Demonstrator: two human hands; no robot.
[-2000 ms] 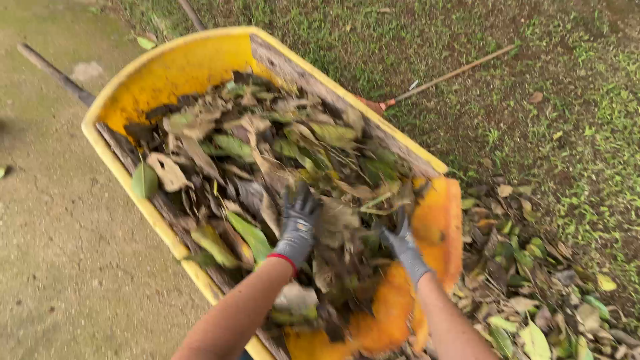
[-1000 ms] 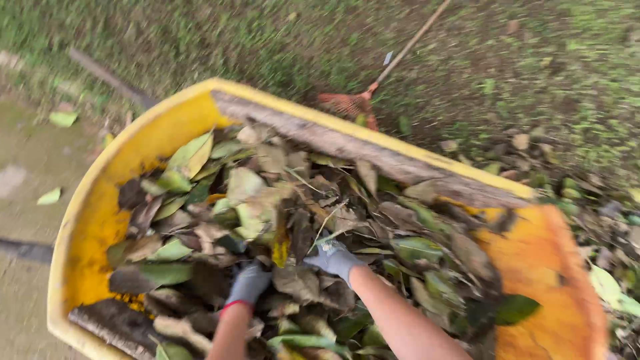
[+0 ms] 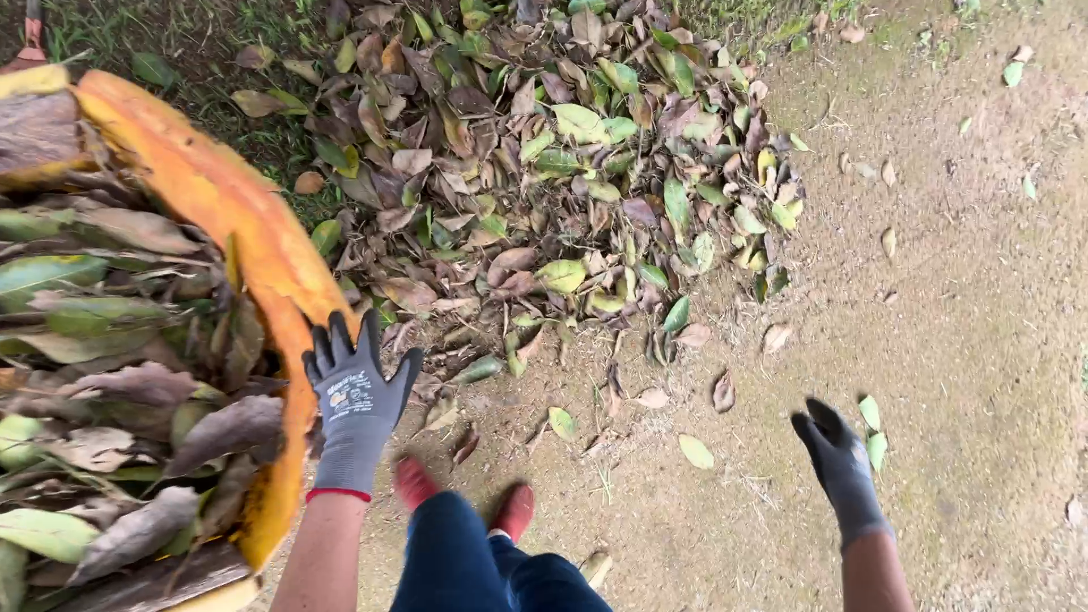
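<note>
My left hand (image 3: 359,391), in a grey and black work glove with a red cuff edge, is spread at the orange rim of a yellow wheelbarrow tray (image 3: 297,280); whether it touches the rim I cannot tell. Green and brown leaves (image 3: 127,340) fill the tray at the left. At the right, my right hand (image 3: 837,467) hangs over the bare ground, gloved alike, thumb and fingers apart, holding nothing visible. A pile of fallen leaves (image 3: 552,178) lies on the ground beyond both hands.
My red shoes (image 3: 513,508) stand on the packed dirt (image 3: 960,340) between the hands. Loose leaves (image 3: 697,450) are scattered around them. Part of an orange-red rake (image 3: 30,51) shows at the top left, beside grass (image 3: 195,42).
Both hands were in the leaves inside the wheelbarrow; now they are out of them and wide apart. The view has swung right, to the pile on the ground.
</note>
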